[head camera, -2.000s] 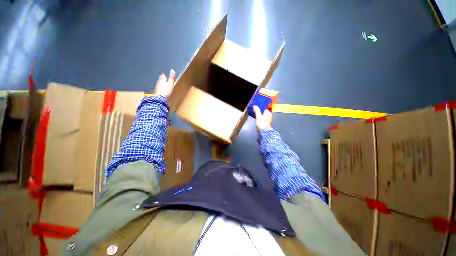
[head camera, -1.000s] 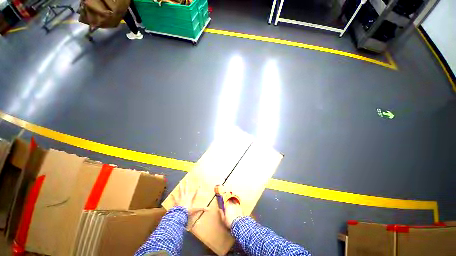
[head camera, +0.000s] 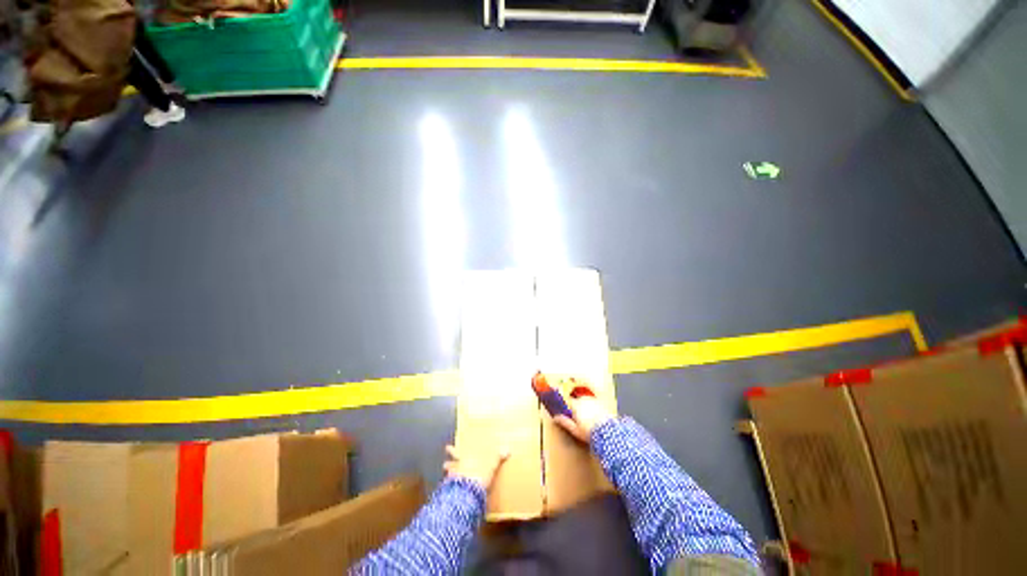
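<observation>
A brown carton point(head camera: 496, 338) stands in front of me with its top flaps closed, a dark seam running between them away from me. My right hand point(head camera: 580, 419) is closed around a blue and orange-red tape dispenser point(head camera: 551, 396) over the seam, about midway along the top. My left hand point(head camera: 475, 464) lies at the carton's near left edge, fingers apart, holding nothing. No tape strip is visible on this carton. My dark clothing covers its near end.
Brown cartons with red tape point(head camera: 237, 484) stand at the lower left, beside flat cartons point(head camera: 327, 529). Sealed cartons point(head camera: 828, 473) stand at the right. A yellow line point(head camera: 259, 396) crosses the grey floor. A green wheeled bin point(head camera: 242, 51) and a person's legs point(head camera: 154, 84) are at the upper left.
The carton, open two seconds ago, now has closed flaps. Since one second ago it looks straighter to me, my left hand has shifted to its near left edge, and the dispenser sits farther along the seam.
</observation>
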